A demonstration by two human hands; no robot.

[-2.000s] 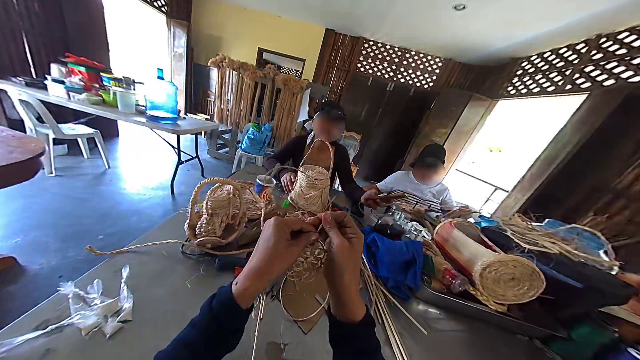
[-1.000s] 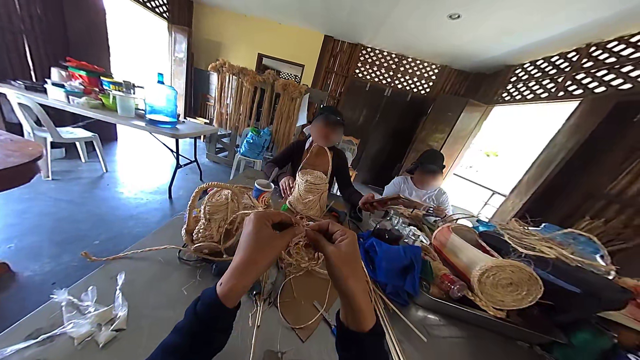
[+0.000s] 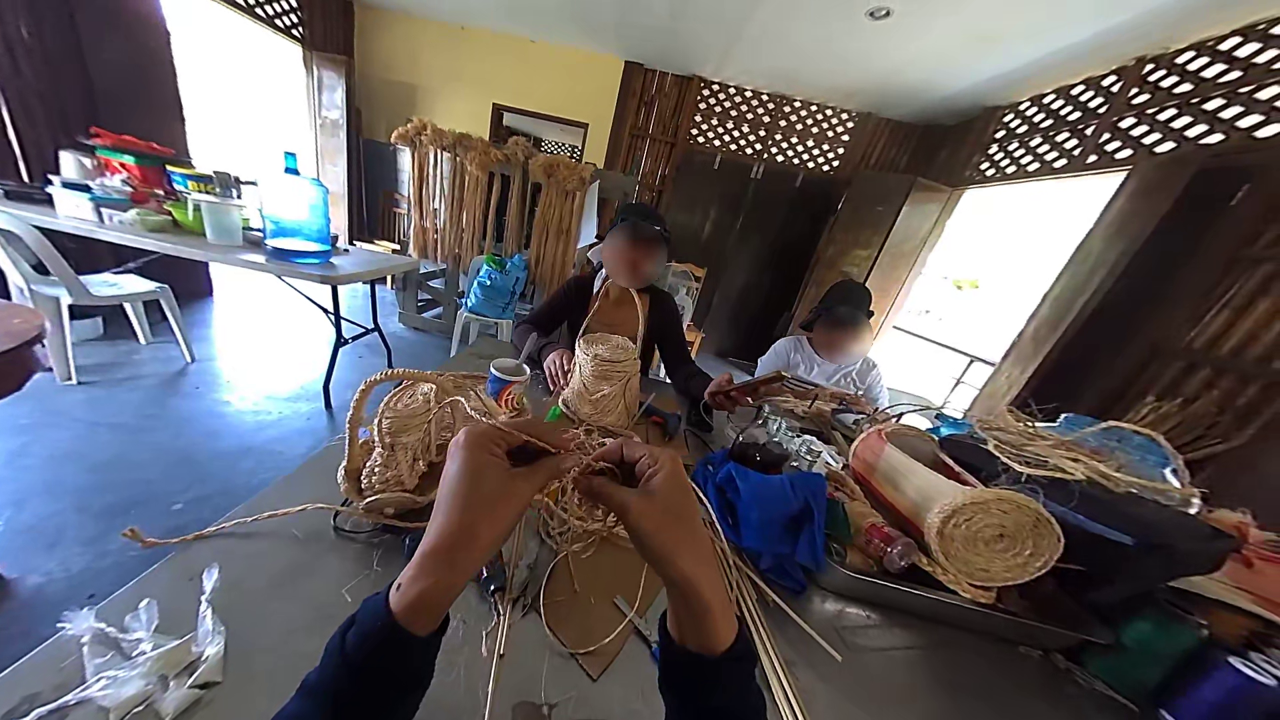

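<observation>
My left hand (image 3: 495,485) and my right hand (image 3: 650,500) meet at the middle of the view, both pinching thin natural fiber cord (image 3: 580,470). A loose tangle of the cord hangs just below and between them, and one strand loops down over a pointed brown board (image 3: 598,610). Behind my hands stands a cord-wrapped form (image 3: 603,380) with a tall loop at its top. Left of my left hand lies a handled piece of coiled, braided fiber (image 3: 405,435), its rope end trailing left. Scissors (image 3: 637,625) lie partly hidden beside my right wrist.
Thin sticks (image 3: 750,610) lie right of my right arm. Farther right are a blue cloth (image 3: 768,510), a metal tray (image 3: 960,610) and a fiber-wound roll (image 3: 990,535). Plastic bags (image 3: 150,650) lie front left. A paper cup (image 3: 508,385) stands near two people seated across the table.
Both hands stay close together at the cord; my right hand has turned and shifted slightly. The person across on the right has lowered their head.
</observation>
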